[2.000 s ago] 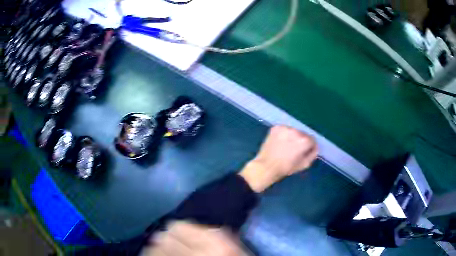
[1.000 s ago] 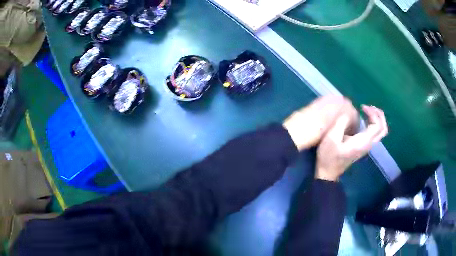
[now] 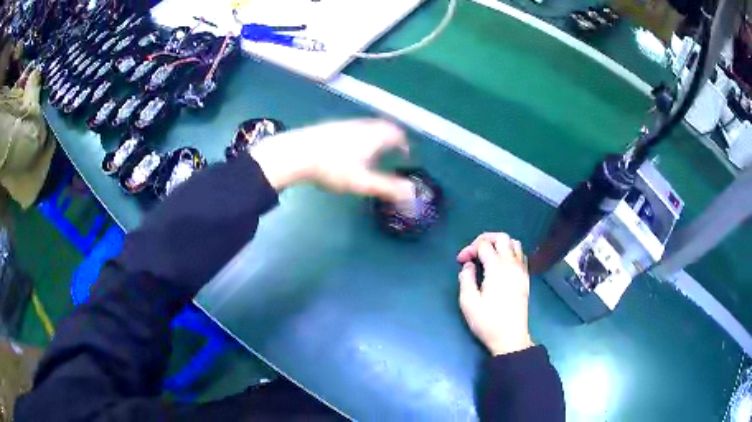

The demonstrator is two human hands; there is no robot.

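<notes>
A black round camera housing lies on the green bench, blurred. My left hand reaches over from the left, also blurred. One of its digits lies over the housing and another is raised clear of it; no firm grip shows. A second open housing with a pale board sits behind my left wrist, partly hidden. My right hand is to the right of the first housing, apart from it, fingers loosely curled, with nothing seen in it. A black electric screwdriver hangs beyond my right hand.
The screw feeder stands right of my right hand. Rows of waiting housings fill the left end. A blue tool lies on a white board. A metal rail runs behind; a blue stool stands below the bench.
My hands, together at the rail before, are now apart. My left hand has gone left to the housing, which is now farther from its neighbour. The screwdriver now shows hanging upright.
</notes>
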